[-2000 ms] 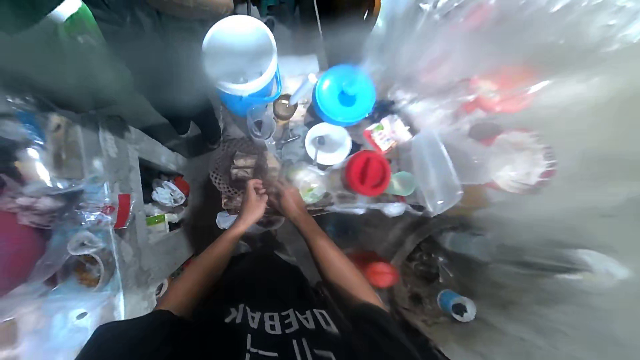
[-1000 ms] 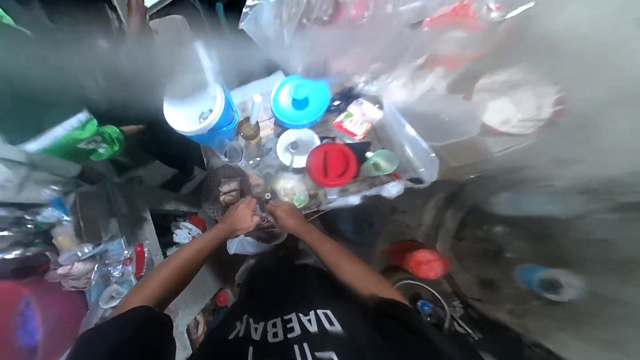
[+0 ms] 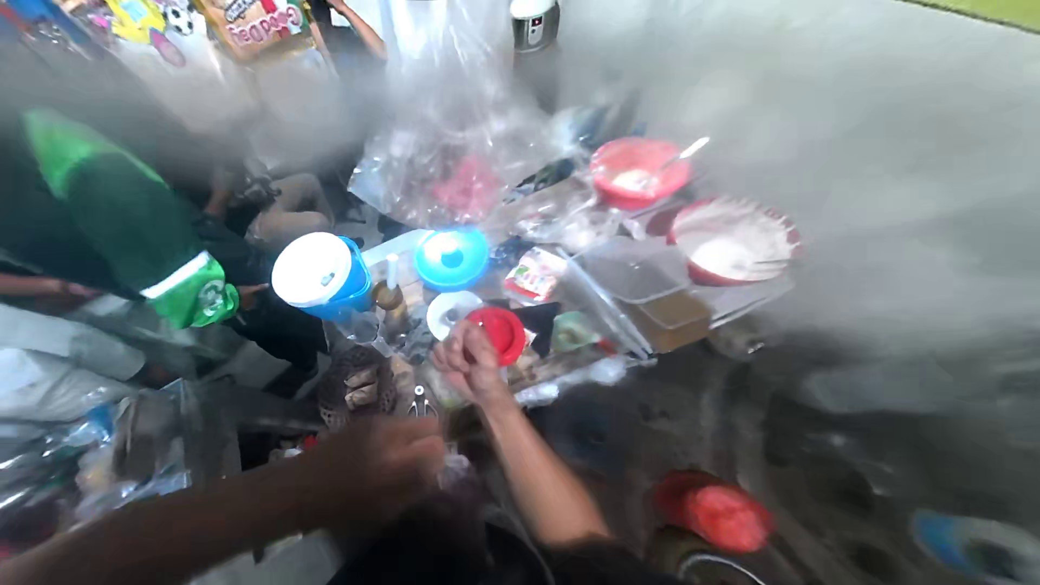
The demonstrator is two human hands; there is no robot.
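My right hand [image 3: 471, 357] is at the left edge of a red round lid [image 3: 501, 335], its fingers curled; whether it grips the lid is not clear. My left hand [image 3: 406, 455] is blurred and low, close to the body, with its contents hidden. Just above it lie scissors [image 3: 420, 402], beside a brown woven basket [image 3: 335, 390] holding wrapped pieces. Behind my right hand are a white bowl [image 3: 452, 312] and a blue round lid [image 3: 452, 258]. A translucent green cup [image 3: 574, 331] stands right of the red lid.
A blue cooler jug with a white lid [image 3: 313, 270] stands at the table's left. Clear plastic containers [image 3: 634, 272] and two red bowls with white contents [image 3: 638, 175] [image 3: 731, 244] are at the right. A person in green and dark clothing [image 3: 138, 219] is at the left.
My hands were close together beside the basket; now they are apart, with my right hand up at the red lid and my left hand lower. The view has shifted.
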